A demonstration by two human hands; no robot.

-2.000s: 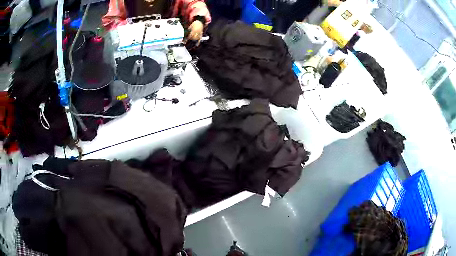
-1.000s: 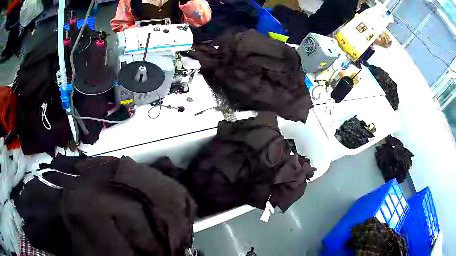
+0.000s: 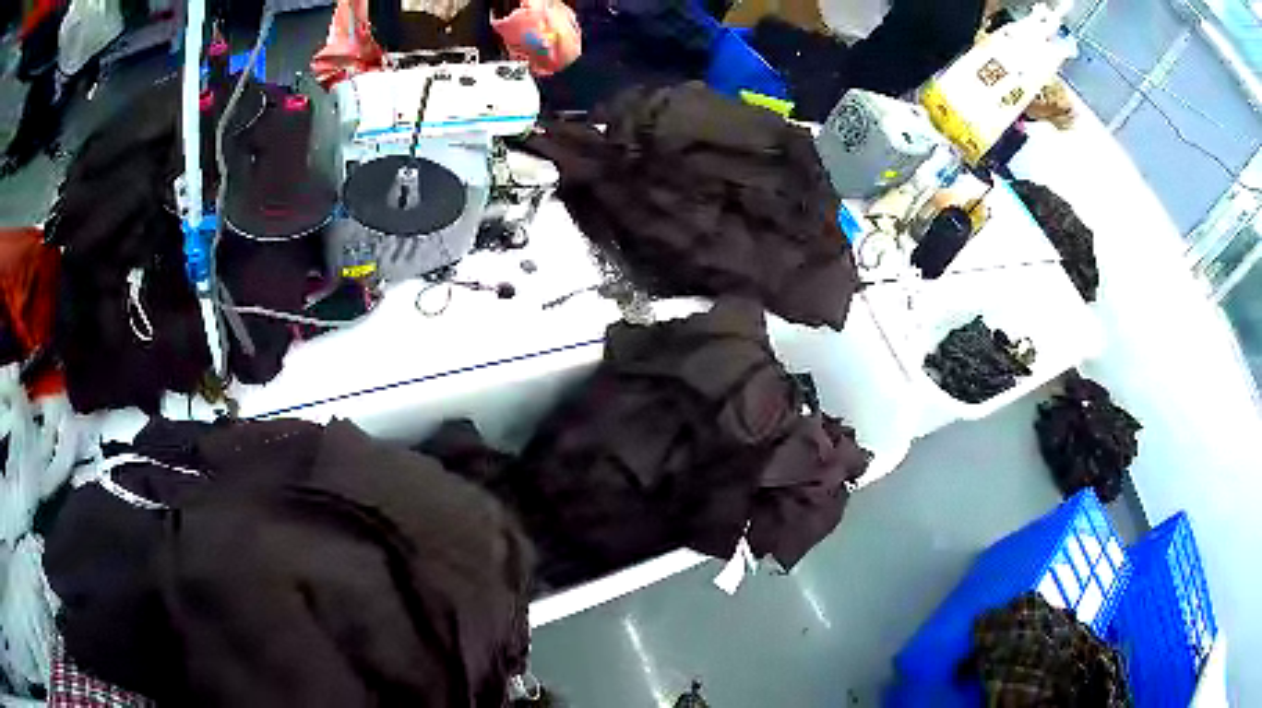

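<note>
No hand of mine shows in the head view. A bulky dark brown garment bundle (image 3: 318, 567) lies nearest, low on the left, with a white drawcord (image 3: 132, 484) curved on its upper left. More dark brown garments (image 3: 678, 443) fill the white table trough (image 3: 623, 580) beside it and hang over its edge, with a white tag (image 3: 736, 564) at the lower end. Another dark brown garment (image 3: 720, 194) lies on the white table (image 3: 457, 332), beside a sewing machine (image 3: 436, 100) with a black round disc (image 3: 404, 194).
A person's pink sleeve (image 3: 540, 35) shows behind the machine. Thread cones (image 3: 284, 166) and a pole stand at the left. A second machine (image 3: 990, 83) is at the upper right. Blue plastic crates (image 3: 1003, 581) with plaid cloth (image 3: 1045, 657) stand low right on the grey floor (image 3: 830, 581).
The view has shifted slightly, and the table and crates sit a little lower than two seconds ago. The person's hand seen by the machine at first is no longer visible.
</note>
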